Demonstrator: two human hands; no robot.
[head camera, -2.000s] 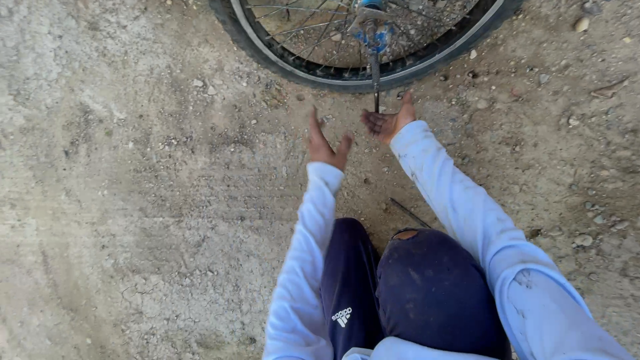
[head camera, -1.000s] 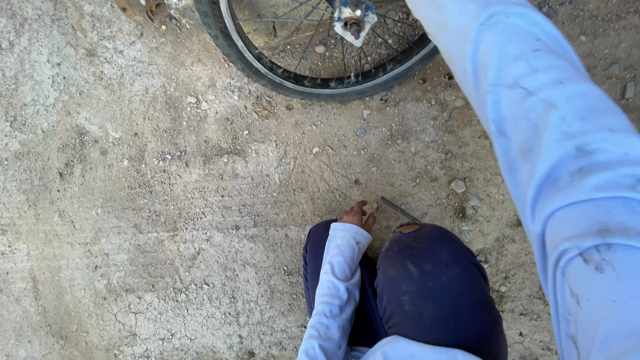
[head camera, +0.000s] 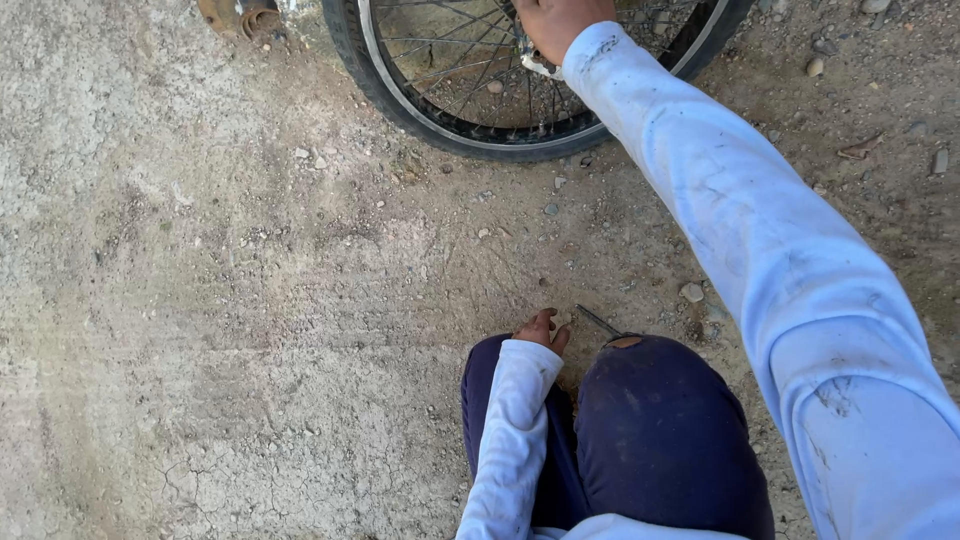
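At the top of the view my right hand (head camera: 559, 24) is over the hub of a bicycle wheel (head camera: 480, 142); its fingers are cut off by the frame edge, so its grip is hidden. A white, dirty hub part (head camera: 538, 66) shows just below the palm. My left hand (head camera: 541, 330) rests by my knees, fingers loosely spread, with nothing seen in it. Close to its right, a thin dark metal rod (head camera: 596, 320) lies on the ground, its lower end behind my knee.
A rusty, round metal part (head camera: 251, 19) lies at the top left beside the tyre. Small stones (head camera: 691, 292) are scattered over the dry, cracked dirt. A dry leaf (head camera: 860, 147) lies at the right.
My right hand has gone from below the tyre up to the wheel hub. My left hand, earlier raised near the other hand, has drawn back to my knees.
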